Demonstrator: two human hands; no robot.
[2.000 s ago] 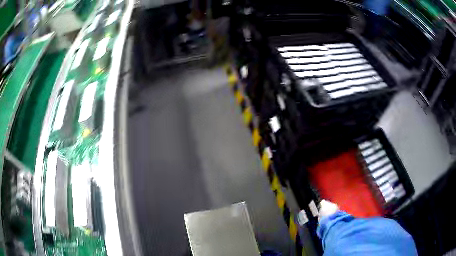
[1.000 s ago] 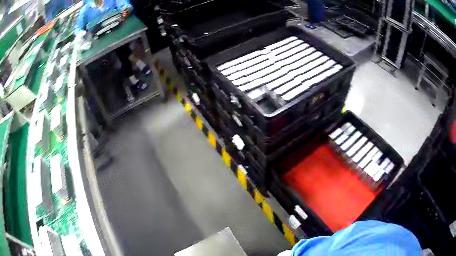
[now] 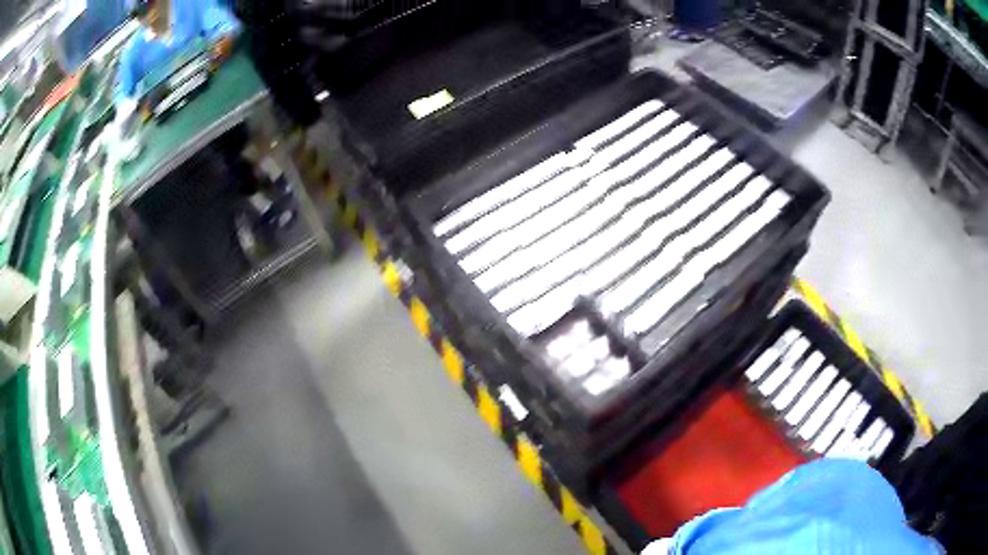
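A black tote [image 3: 607,417] on a stack holds long silver-white heatsinks [image 3: 623,222] in rows, with a small group of silver-white blocks [image 3: 588,352] in its near corner. A lower black tote [image 3: 905,412] shows a red liner sheet [image 3: 710,461] and a row of silver-white heatsinks [image 3: 820,396] at its far side. A blue sleeve [image 3: 807,515], seemingly my right arm, covers the lower tote's near part. Only a small white bit shows at the sleeve's left, by the bottom edge. My hands cannot be made out.
The line with green circuit boards [image 3: 70,450] runs along the left. A person in blue [image 3: 173,38] stands behind a green-topped table [image 3: 195,130]. Yellow-black tape [image 3: 488,410] borders the stacks. Another black tote [image 3: 477,92] stands behind. Metal racks are at the upper right.
The view has swung right and closer to the stacked totes. The metal-grey flat panel at the bottom has left the picture. The blue sleeve stays at the lower right.
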